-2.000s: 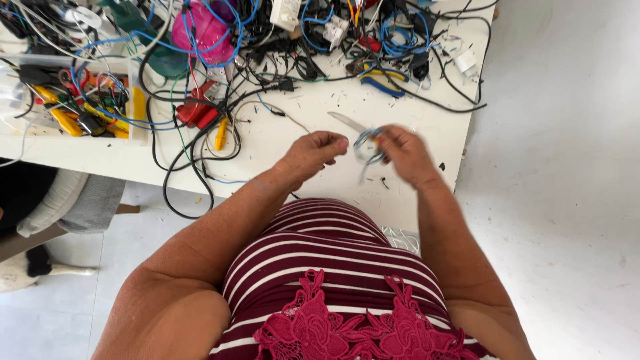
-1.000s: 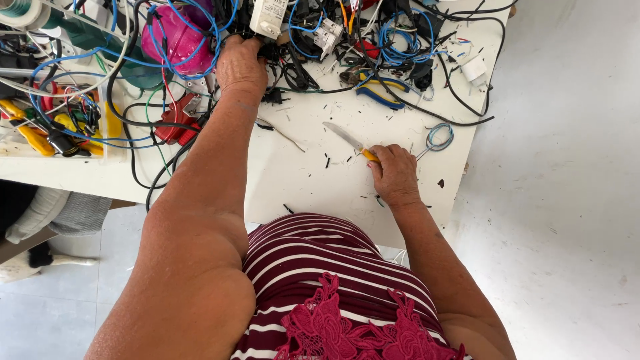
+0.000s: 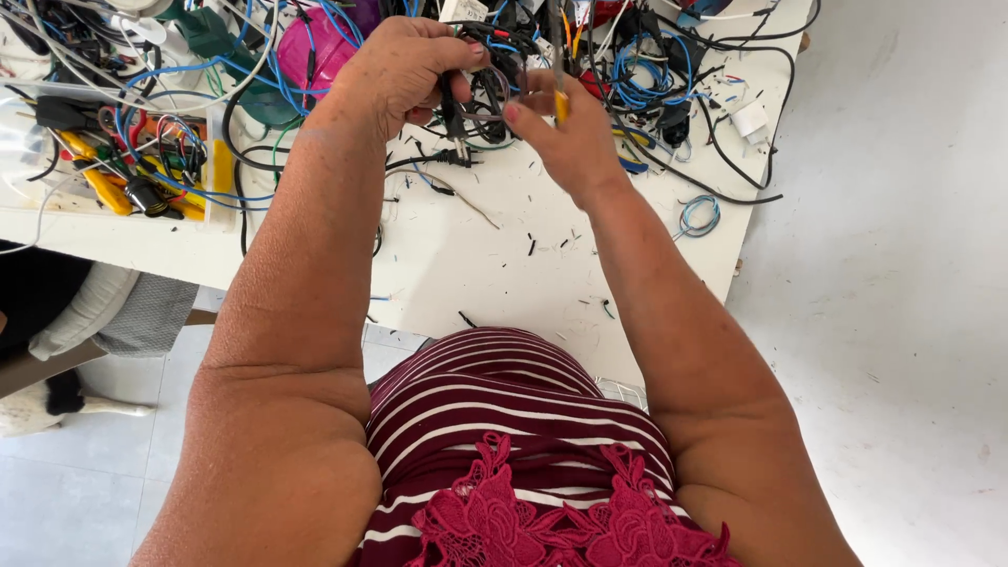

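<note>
Over the heap at the back of the table, my left hand [image 3: 402,75] holds a coiled dark cable [image 3: 498,83] with a black plug [image 3: 453,118] hanging below the fingers. Close on its right, my right hand [image 3: 571,130] grips a knife [image 3: 561,98] by its yellow handle, the blade pointing away from me, and its thumb and fingers are at the cable loop. A small coil of blue and grey wire [image 3: 698,216] lies near the table's right edge. On the tabletop, a thin pale cable [image 3: 465,201] lies below the hands among black scraps.
A clear plastic box [image 3: 216,169] of yellow-handled tools stands at the left. Tangled cables, a magenta container [image 3: 315,47] and a blue coil [image 3: 642,67] fill the back. Pliers with blue and yellow handles [image 3: 634,150] lie right of my hands. An animal's leg [image 3: 102,405] shows on the floor at left.
My left hand has drawn a dark cable with a plug from the heap. My right hand has lifted the knife off the table and moved up to the cable.
</note>
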